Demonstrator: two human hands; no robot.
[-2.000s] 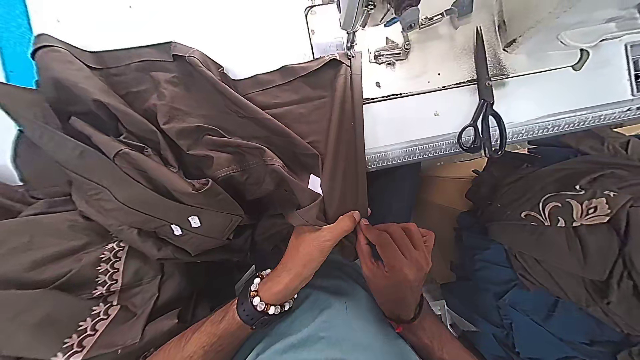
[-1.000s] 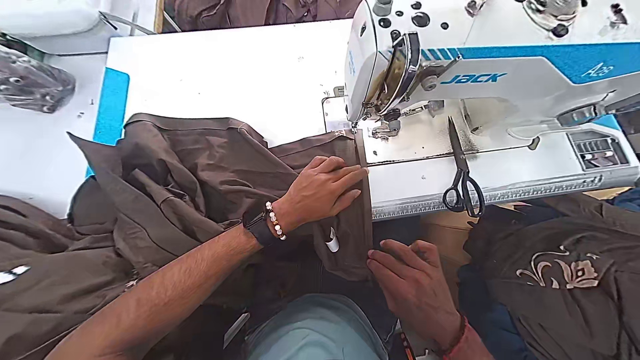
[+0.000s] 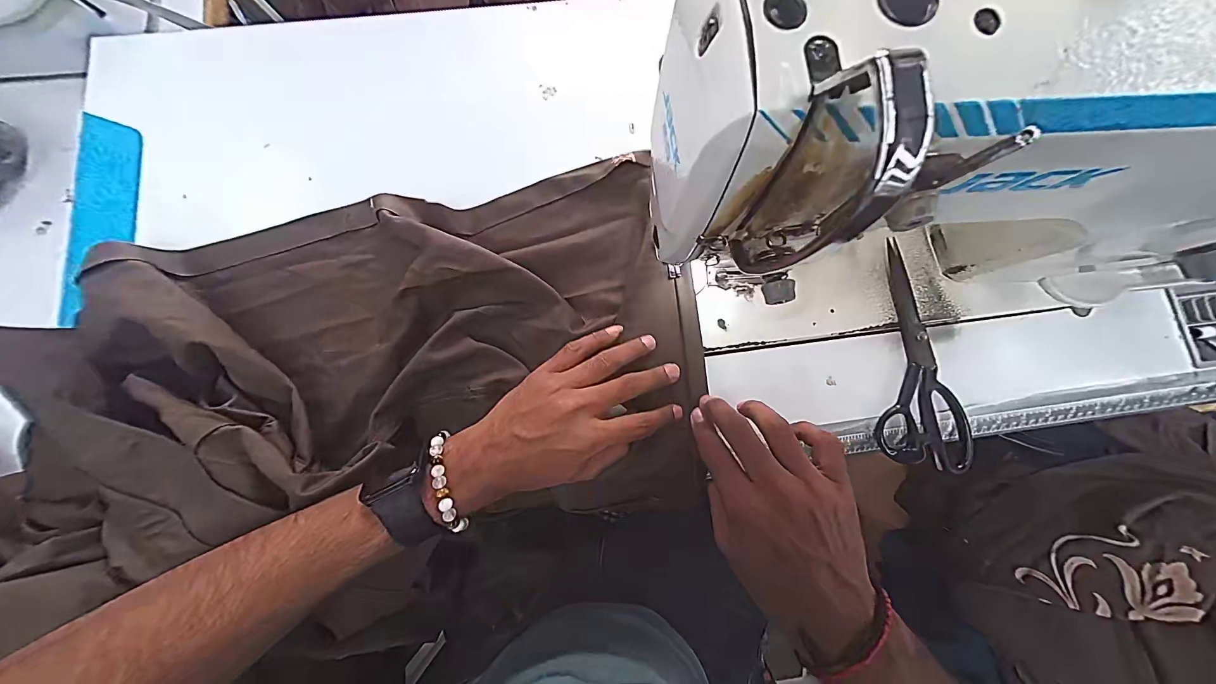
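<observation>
Dark brown fabric (image 3: 456, 285) lies bunched over the left and middle of the sewing table, its folded right edge running under the presser foot (image 3: 675, 270) of a white and blue Jack sewing machine (image 3: 817, 171). My left hand (image 3: 560, 418), with a beaded bracelet and a black wristband, rests flat on the fabric, fingers spread near that edge. My right hand (image 3: 779, 503) is at the same edge, closer to my body, fingertips touching it; whether they pinch the cloth is unclear.
Black-handled scissors (image 3: 921, 380) lie on the table right of the presser foot, handles over the ruler strip (image 3: 1064, 410) along the front edge. Dark cloth with pale floral embroidery (image 3: 1159, 584) is heaped at the lower right. A blue patch (image 3: 106, 190) marks the table's left side.
Two seconds ago both hands were together at the lower end of the fabric edge. My left hand has since moved up onto the cloth and spread flat. The view has shifted closer to the machine.
</observation>
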